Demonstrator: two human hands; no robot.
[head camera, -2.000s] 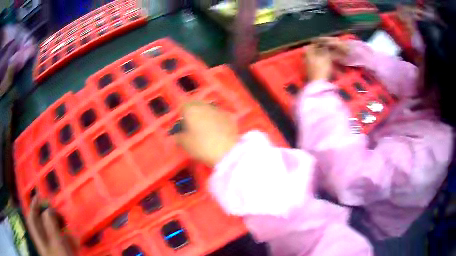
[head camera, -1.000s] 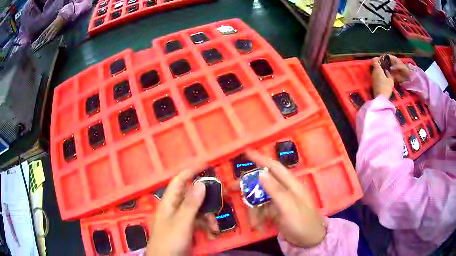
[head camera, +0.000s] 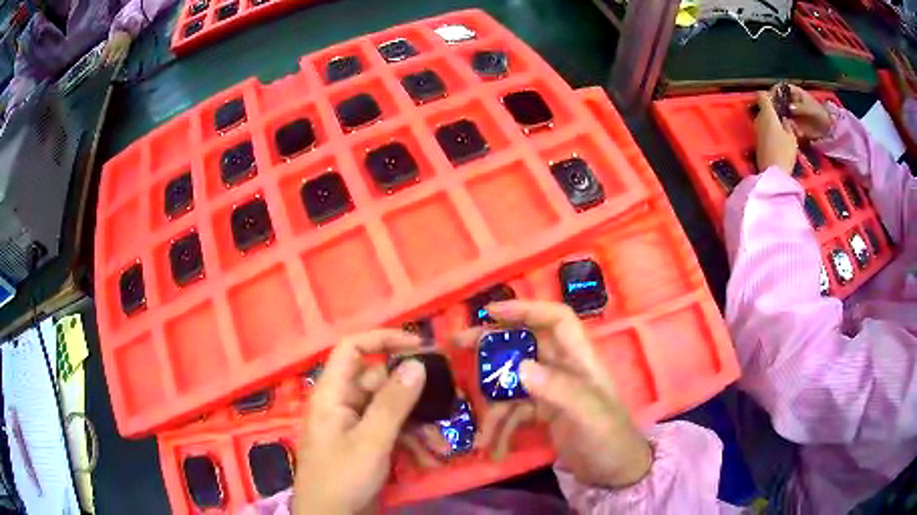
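Note:
My left hand (head camera: 357, 417) holds a smartwatch (head camera: 434, 387) with a dark screen, thumb on its face. My right hand (head camera: 578, 402) holds a second smartwatch (head camera: 506, 364), its screen lit with a blue clock face, thumb at its lower right. Both are held side by side over the lower tray (head camera: 654, 292). Below and between them, a watch (head camera: 456, 427) with a lit blue face lies partly hidden by my fingers. Another watch (head camera: 583, 287) in the lower tray shows blue lettering. The upper tray (head camera: 342, 264) lies over the lower one and holds several dark watches.
At right, another person's pink sleeves and hands (head camera: 776, 131) are over a neighbouring tray (head camera: 694, 126). A metal post (head camera: 640, 50) stands between. A further tray (head camera: 241, 20) is at the back left. Paper sheets (head camera: 35, 402) and a grey metal box (head camera: 45, 191) are at left.
The right-hand watch has turned more upright, its clock face now clearer. The left-hand watch has tilted. The watch between them has changed from blue lettering to a lit face.

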